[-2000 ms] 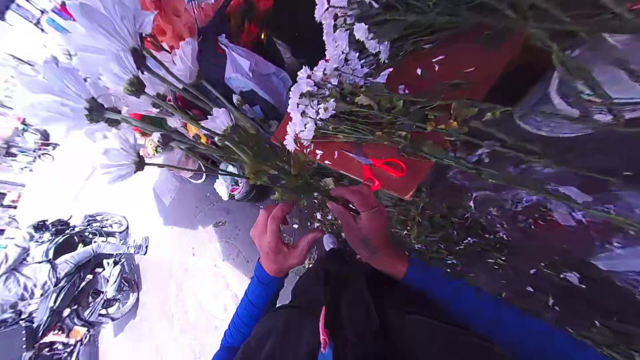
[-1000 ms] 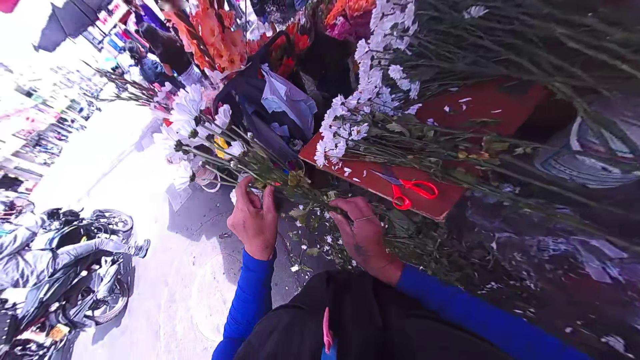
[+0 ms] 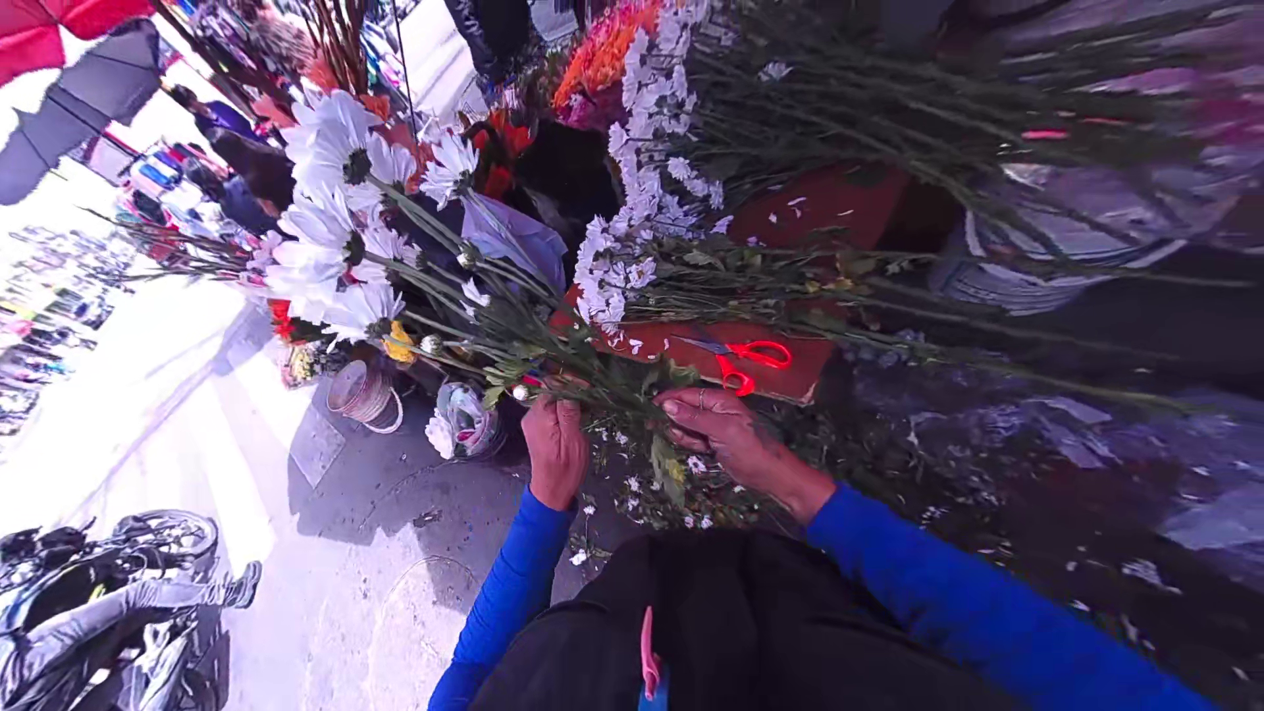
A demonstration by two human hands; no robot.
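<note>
A bunch of large white daisy-like flowers (image 3: 321, 247) points to the upper left, its green stems running down to my hands. My left hand (image 3: 556, 444) is closed around the stems. At the leafy lower part of the bunch, my right hand (image 3: 726, 434) has its thumb and fingers pinched on stems or leaves; which exactly is hidden. Just above my right hand, scissors with orange-red handles (image 3: 755, 365) lie on a reddish-brown board (image 3: 805, 380). Small white flowers (image 3: 632, 217) with long stems lie across the same board.
A wicker-like basket (image 3: 365, 397) and a wrapped white bouquet (image 3: 464, 423) stand left of my hands. A wrapped bucket (image 3: 1047, 247) is at the right. Cut leaves and petals litter the ground below the board. A motorcycle (image 3: 109, 602) and a person's leg (image 3: 168, 595) are at the lower left.
My left hand was more open two seconds ago and is now closed on the stems. The white flowers have swung about at the left. The view has shifted, showing more of the street.
</note>
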